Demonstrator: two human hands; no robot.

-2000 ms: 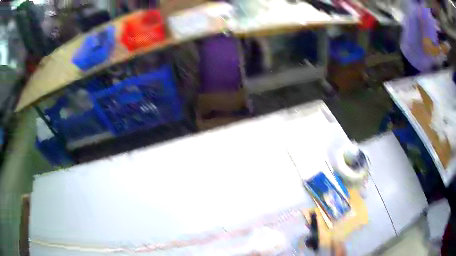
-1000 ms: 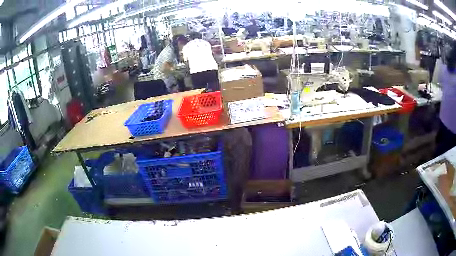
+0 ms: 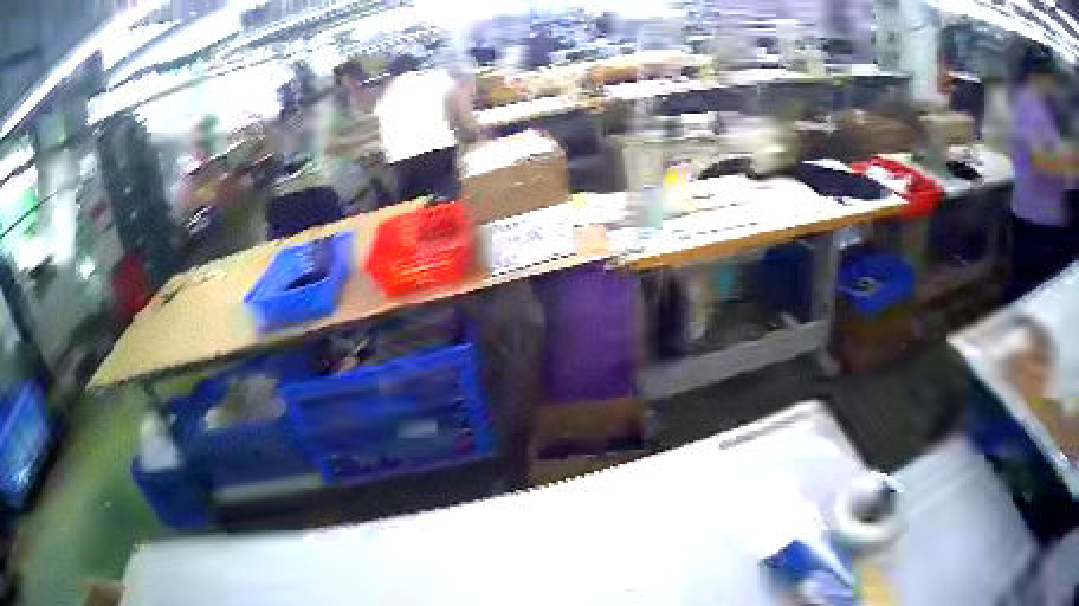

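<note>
Neither of my hands is in view. The white worktable (image 3: 473, 556) lies nearest in front of me, cut off by the lower edge. A smartphone with a blue patterned face (image 3: 811, 571) lies near its right end, blurred and partly cut off. A white roll (image 3: 867, 511) with a dark thing in its centre stands just right of and behind the phone. A strip of yellow-tan card (image 3: 876, 580) shows below the roll.
A tan table (image 3: 213, 337) across the aisle holds a blue basket (image 3: 302, 281), a red basket (image 3: 420, 249) and a cardboard box (image 3: 515, 178). A large blue crate (image 3: 391, 417) is beneath. A person in purple (image 3: 1039, 154) stands at right; another in white (image 3: 417, 118) is farther back.
Since one second ago the view has tilted slightly down and shifted, so more of the worktable, phone and roll shows. The picture is more blurred. My hands remain out of view.
</note>
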